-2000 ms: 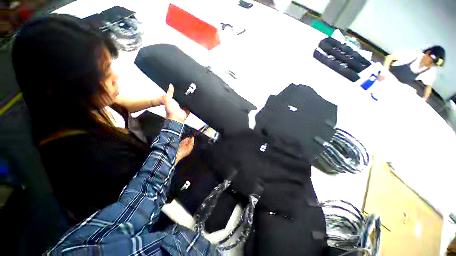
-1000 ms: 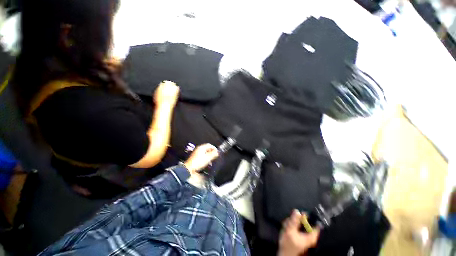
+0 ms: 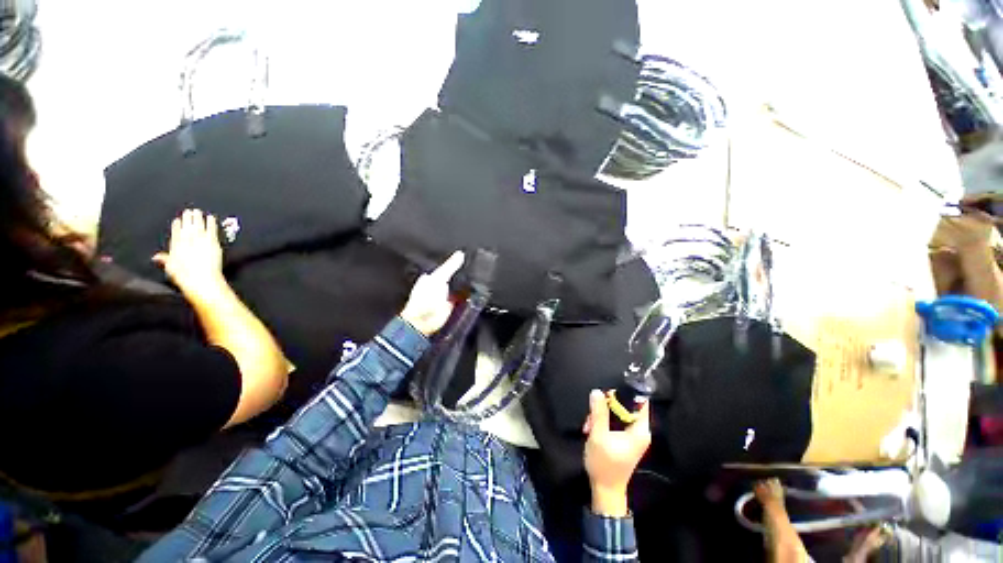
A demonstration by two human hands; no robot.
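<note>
A black tote bag (image 3: 500, 209) with a small white logo lies in front of me, its film-wrapped handles (image 3: 526, 357) looping toward my body. My left hand (image 3: 433, 297) rests at the bag's edge beside the left handle tab (image 3: 482, 269); its index finger is extended, and whether it pinches the bag cannot be told. My right hand (image 3: 616, 435) holds small thread snips (image 3: 625, 407) with a yellow part, at the right of the handles over black fabric. The snips' blade end is hard to see against the wrapped loops behind.
Another person's hand (image 3: 196, 251) lies on a tote bag (image 3: 280, 176) at the left. More bags with bundled handles (image 3: 665, 116) lie beyond and right. Cardboard (image 3: 847, 352), a blue ring-shaped object (image 3: 959, 319), a white curved fixture (image 3: 836, 484) and another person's arm (image 3: 779, 528) are at right.
The view has swung down and right. My left hand has come to the handle tab. My right hand, out of view at first, now shows with the snips. The neighbour's bag now lies flat, handles away.
</note>
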